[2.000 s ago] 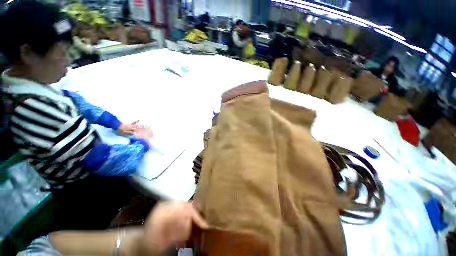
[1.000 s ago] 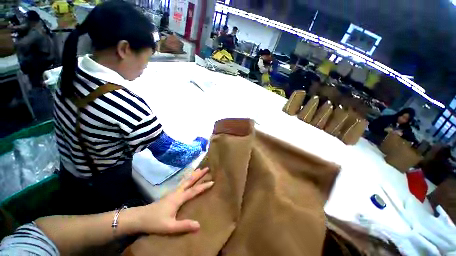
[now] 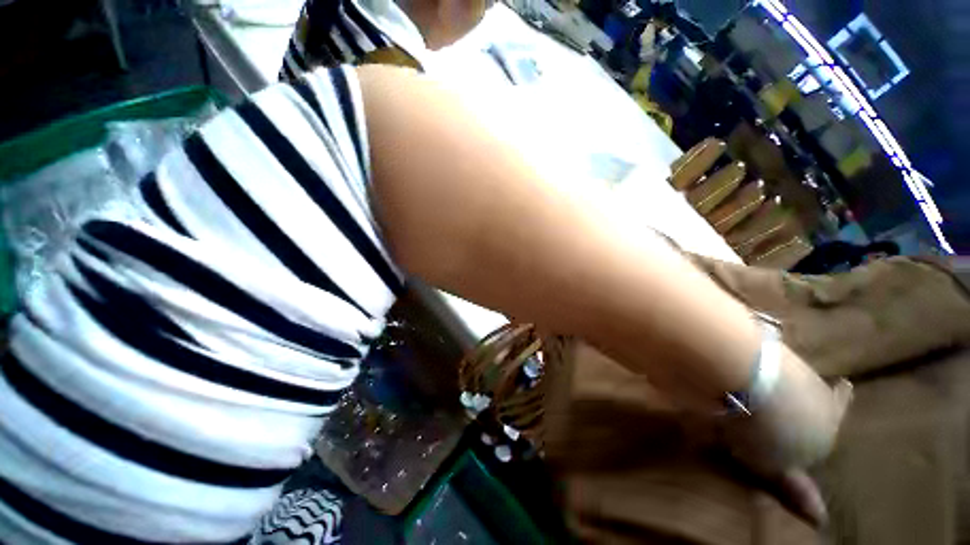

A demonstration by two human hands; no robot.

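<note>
Brown flat tote bags [image 3: 904, 394] fill the lower right, limp and creased. My left arm reaches across the view from the left, and my left hand [image 3: 803, 436] lies on the brown material. The hand is blurred and its fingers are mostly hidden, so I cannot tell whether it grips the cloth. A bunch of thin brown bag handles [image 3: 505, 373] with white bits hangs at the left side of the bags. My right hand is not in view.
A white worktable [image 3: 564, 117] runs behind my arm, with a row of standing tan bags [image 3: 734, 197] on its far side. A green crate [image 3: 117, 128] with clear plastic is at the left. Another person's striped top [image 3: 367, 32] shows beyond my shoulder. Another green crate edge [image 3: 479, 490] is below.
My left arm has swung across to the right and now covers the middle of the view. The bags appear farther right, and the view has tilted. The other person is mostly hidden.
</note>
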